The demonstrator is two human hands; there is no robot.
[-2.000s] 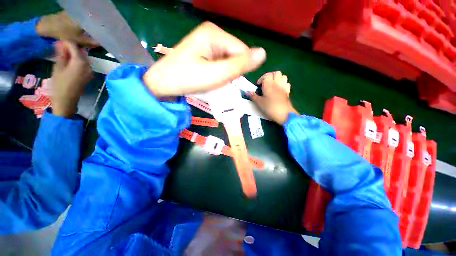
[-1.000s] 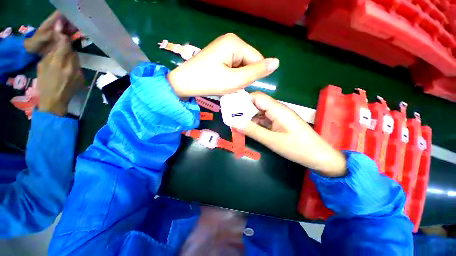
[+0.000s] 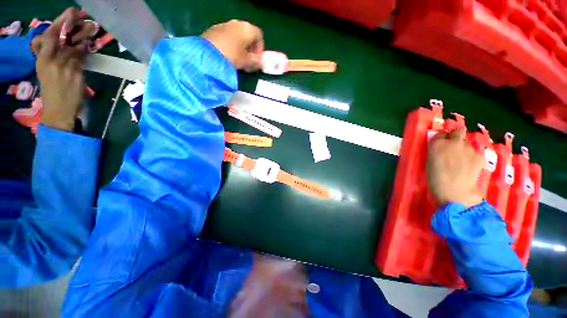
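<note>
My left hand point(image 3: 235, 42) reaches over the green belt. Its fingers grip one strap end of a smartwatch point(image 3: 274, 63), whose orange strap points right. My right hand point(image 3: 459, 166) is over the left part of the red tray point(image 3: 401, 205), fingers curled down on a smartwatch. Only its buckle point(image 3: 436, 107) and a bit of pale case show past the fingers. Several smartwatches lie side by side in the tray channels, one with its pale face point(image 3: 490, 159) just right of my hand. Another smartwatch point(image 3: 265, 170) lies flat on the dark bench, near loose straps point(image 3: 248, 140).
A pale metal rail point(image 3: 367, 135) divides bench and belt. A grey post point(image 3: 127, 25) stands left of my left hand. White cards point(image 3: 320, 146) lie by the rail. Stacked red trays point(image 3: 463, 46) stand at the far right. Another worker's hands point(image 3: 62, 74) are at left. A blurred shape point(image 3: 270, 289) shows below the bench edge.
My right hand has moved from the centre to the tray, where another buckle now shows at the left. My left hand has moved up and left, onto the smartwatch on the belt.
</note>
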